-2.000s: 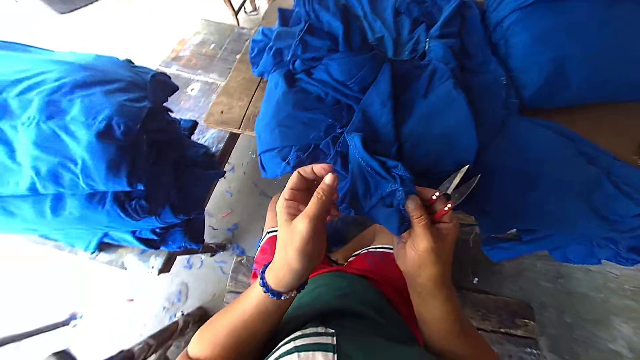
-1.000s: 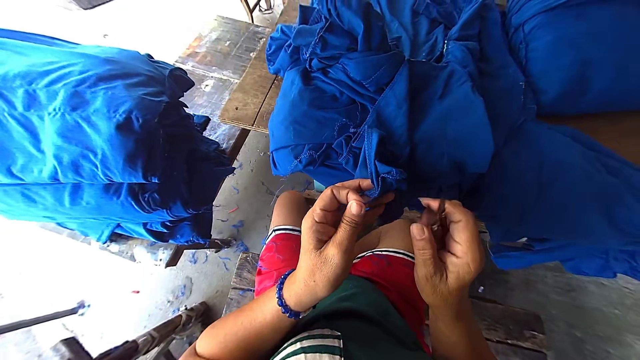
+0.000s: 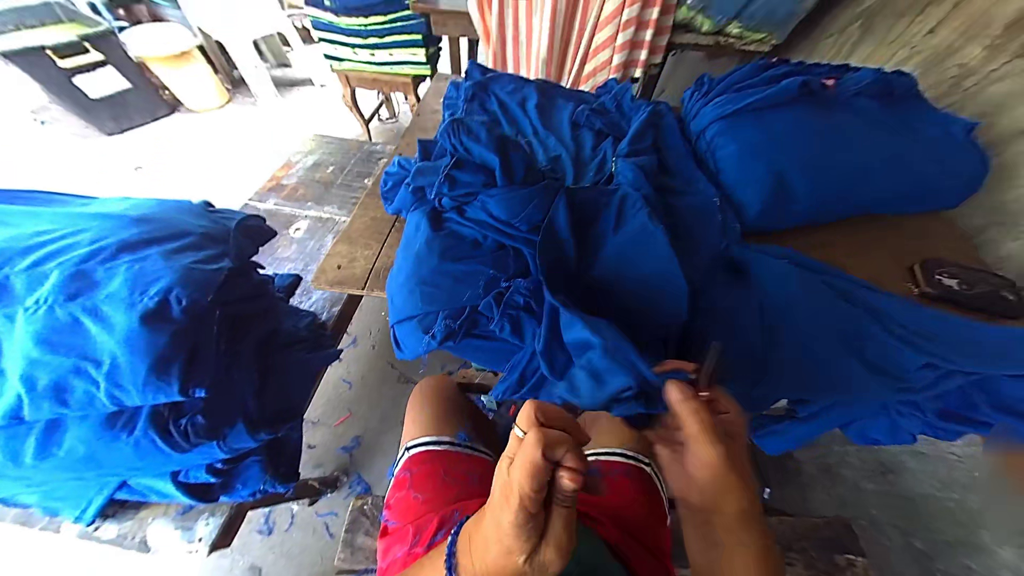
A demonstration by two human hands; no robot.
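Observation:
A heap of blue fabric pieces lies on the wooden table in front of me. My right hand is at the near edge of the heap and pinches a corner of the cloth; the same hand holds small scissors, blurred and partly hidden by the fingers. My left hand, with a ring and a blue beaded bracelet, is above my lap with its fingers curled together, apart from the cloth. Whether a thread is between those fingers cannot be seen.
A blue cloth stack lies at the left, a blue bundle at the back right. A dark pouch rests on the table at right. Behind stand a stool with folded striped cloths and a lidded black bin. Blue scraps litter the floor.
My left hand was at the cloth's edge one second ago and is now lower, off it. My right hand now pinches the cloth. The view has tilted up.

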